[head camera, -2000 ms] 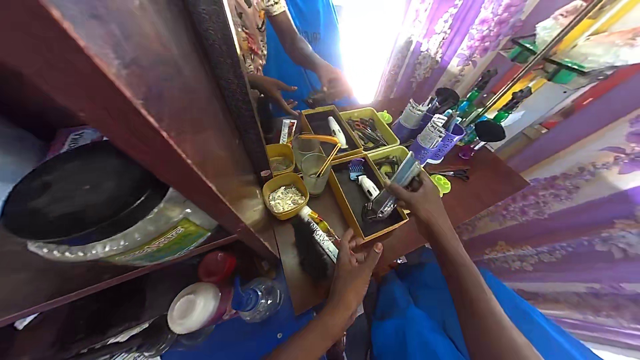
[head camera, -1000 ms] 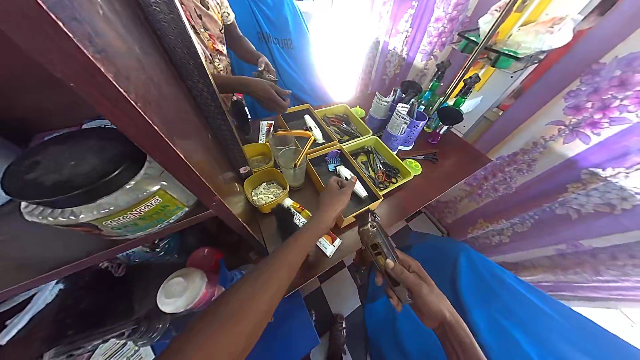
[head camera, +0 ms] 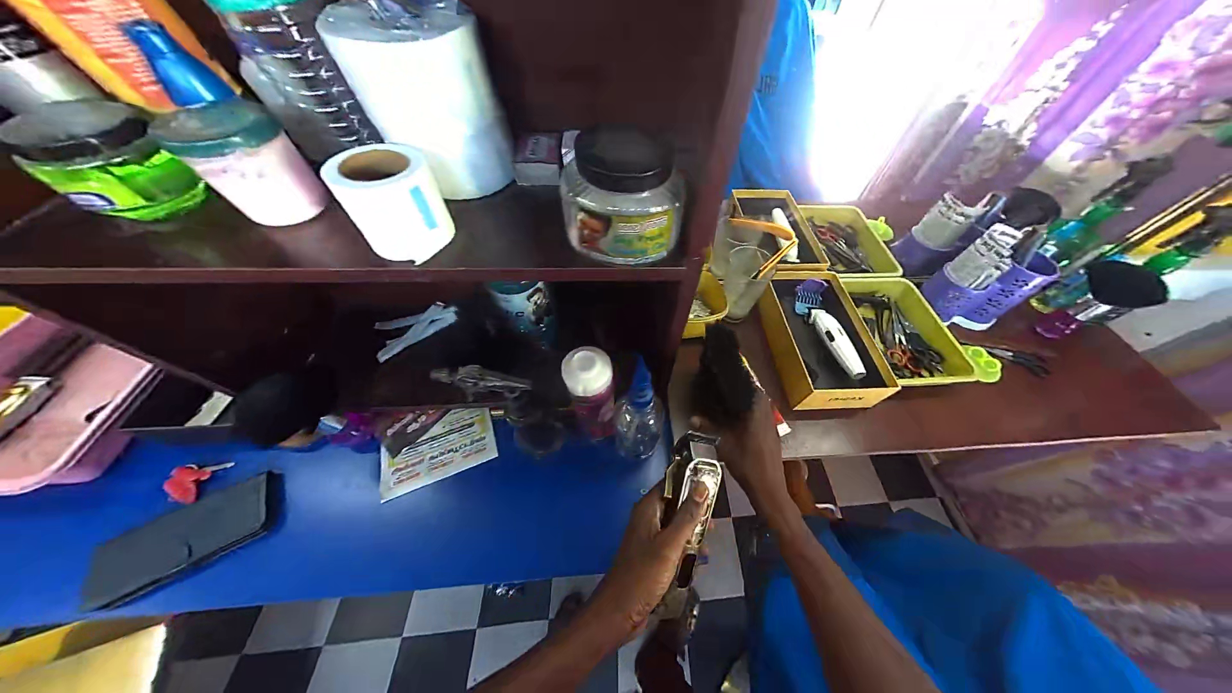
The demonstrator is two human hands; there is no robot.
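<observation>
Gold-and-black hair clippers [head camera: 698, 491] are in my left hand [head camera: 654, 553], thumb along the metal body, blade end up. Beside it, at the table edge, my right hand [head camera: 756, 443] is closed around a brush with black bristles [head camera: 724, 375], partly blurred. The clipper blade is close to my right fingers; whether they touch cannot be told. Beyond my right hand, a white trimmer [head camera: 837, 344] and a blue comb guard [head camera: 808, 298] lie in an open yellow-edged box [head camera: 847, 397]. Yellow-green trays [head camera: 948, 371] of scissors and clips stand beside it.
A glass [head camera: 744, 284] and purple holders [head camera: 991, 298] of combs stand on the brown table [head camera: 1059, 414]. Dark shelves [head camera: 520, 274] at left bear jars and paper rolls. Below is a blue surface [head camera: 462, 539] with a clear bottle [head camera: 638, 419], a black wallet-like case [head camera: 183, 539] and red-tagged keys [head camera: 188, 481].
The clippers, in my right hand a second ago, are now in my left hand. My left hand has left the trimmer box, and my right hand has taken hold of the brush. The view has swung left.
</observation>
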